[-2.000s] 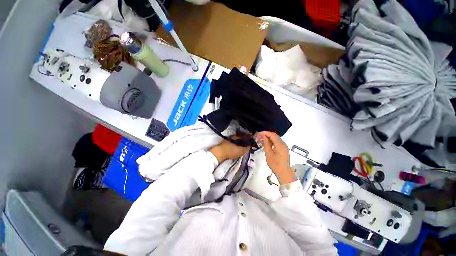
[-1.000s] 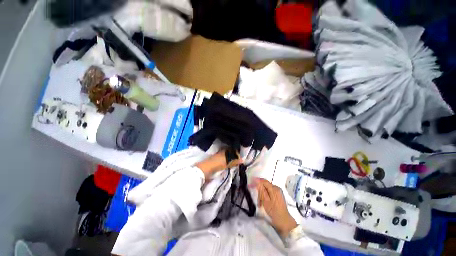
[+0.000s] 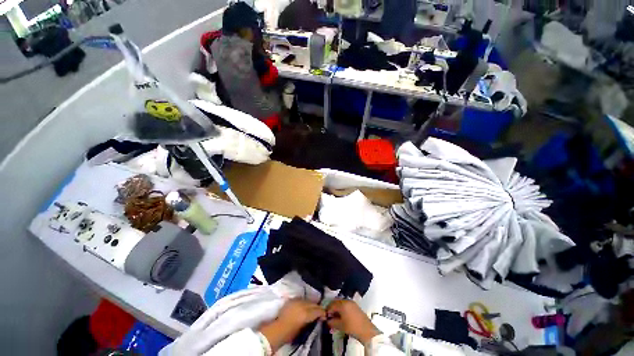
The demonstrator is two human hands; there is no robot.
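Note:
A bundle of black and white garment panels lies in front of me, its black ends (image 3: 316, 257) fanned out on the table and its white part (image 3: 236, 306) running down to the left. My left hand (image 3: 295, 322) is closed at the gathered middle of the bundle. My right hand (image 3: 351, 321) is beside it, fingertips pinched near the left fingertips on a thin black tie strip (image 3: 324, 317). The strip is small and mostly hidden by the fingers. The lower part of the bundle is cut off by the frame's bottom edge.
A sewing machine (image 3: 125, 243) and green bottle (image 3: 196, 214) are at left. A cardboard box (image 3: 274, 189) and large fanned grey-white bundle (image 3: 480, 208) lie behind. Black pieces (image 3: 448, 327) and scissors (image 3: 478, 320) are at right. A person (image 3: 240, 69) is at the far tables.
The view has tilted up, showing the workshop behind. My right hand, apart from the left one second ago, has come up beside it at the strip. The hanging strip ends no longer show clearly.

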